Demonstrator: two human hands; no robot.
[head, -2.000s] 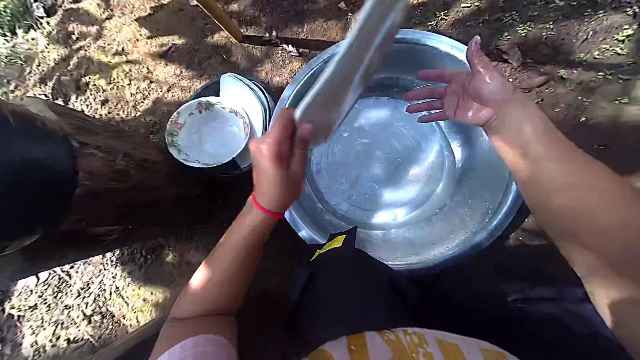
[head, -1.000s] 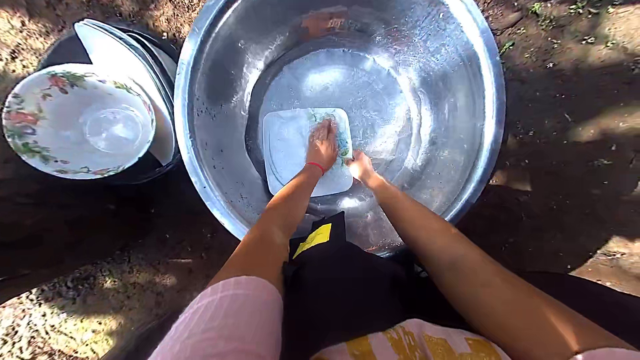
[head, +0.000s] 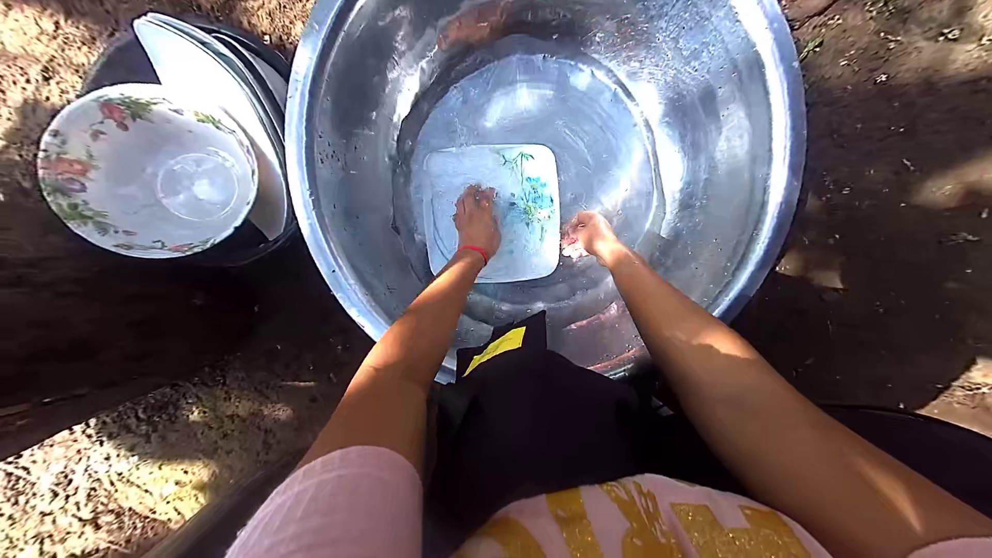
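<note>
A square white plate with a blue and green floral print (head: 531, 194) lies in the water at the bottom of a large round metal basin (head: 721, 178). My left hand (head: 477, 221), with a red band at the wrist, rests on the plate's face; whether its fingers grip anything cannot be told. Just beyond the plate's right edge is my right hand (head: 589, 235), its fingers curled in the water. Ripples and glare blur what it may hold.
Left of the basin, a white floral bowl (head: 116, 178) and several upright plates (head: 205, 85) sit in a dark round container (head: 108, 66). Bare ground (head: 876, 155) lies to the right. My dark-clothed lap is against the basin's near rim.
Two seconds ago my left hand held a flat object up over the basin and my right hand was raised and spread. Both hands are now down in the basin. My right hand has come off the plate's edge.
</note>
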